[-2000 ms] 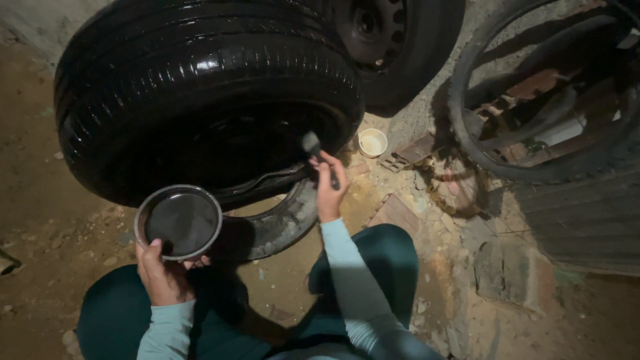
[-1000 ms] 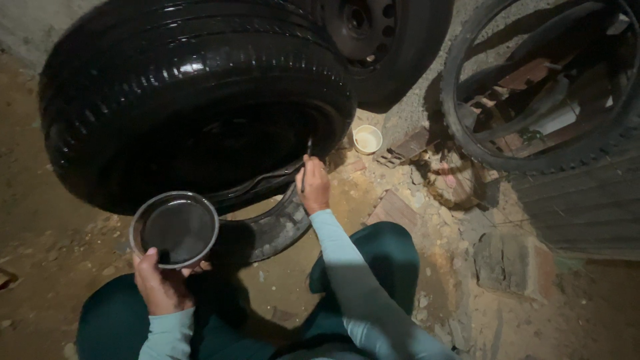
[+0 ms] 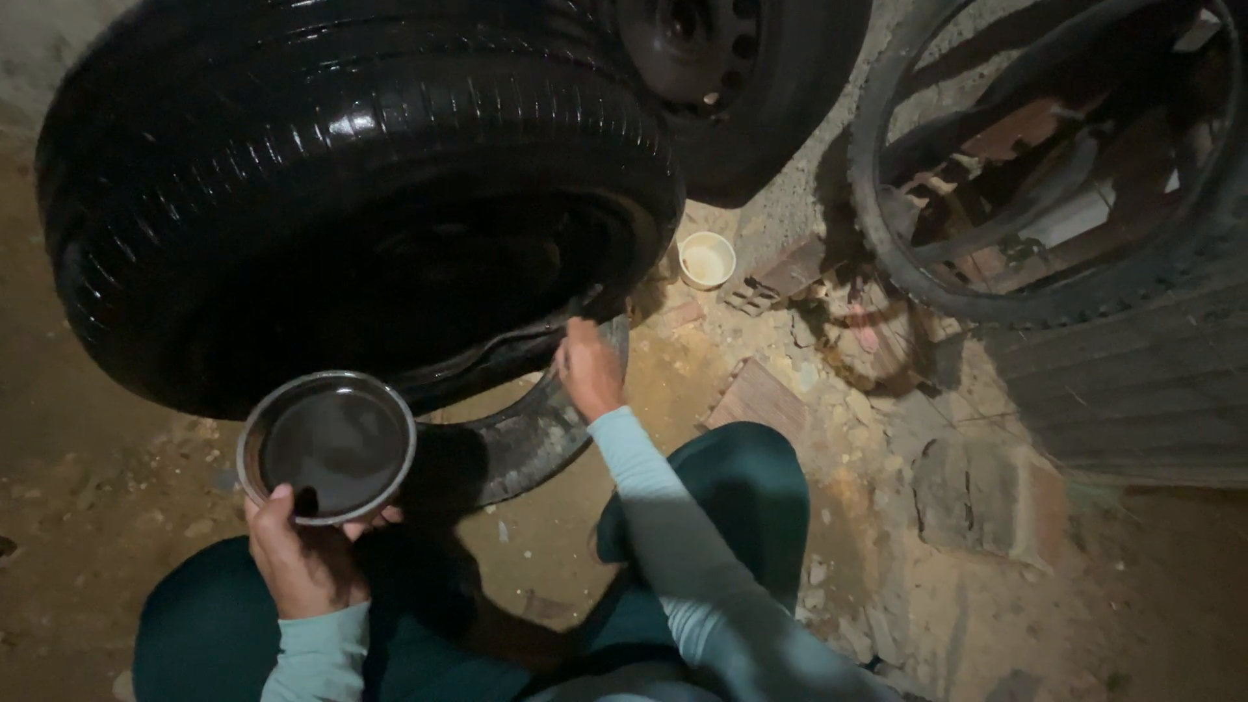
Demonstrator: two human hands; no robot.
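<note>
My left hand (image 3: pixel 304 561) holds a round bowl (image 3: pixel 408 458) of dark liquid (image 3: pixel 336 448) by its rim and side, above my knees. My right hand (image 3: pixel 591 370) is closed around a brush (image 3: pixel 585 300), whose head is dim against the lower right inner edge of a large black tire (image 3: pixel 390 127). The tire's tread looks wet and shiny. Its hollow side is in deep shadow. Under its lower edge lies a worn grey tire piece (image 3: pixel 531 444), partly hidden by shadow.
A second wheel (image 3: pixel 780 107) stands behind at the top. A small pale cup (image 3: pixel 707 260) sits by the wall near a hollow brick (image 3: pixel 780 278). At right are a thin knobby tire (image 3: pixel 882 234), rubble, a flat brick piece (image 3: pixel 756 398) and a broken block (image 3: pixel 975 502).
My right hand has moved down and left along the tire's lower inner edge with the brush. My left hand still holds the bowl.
</note>
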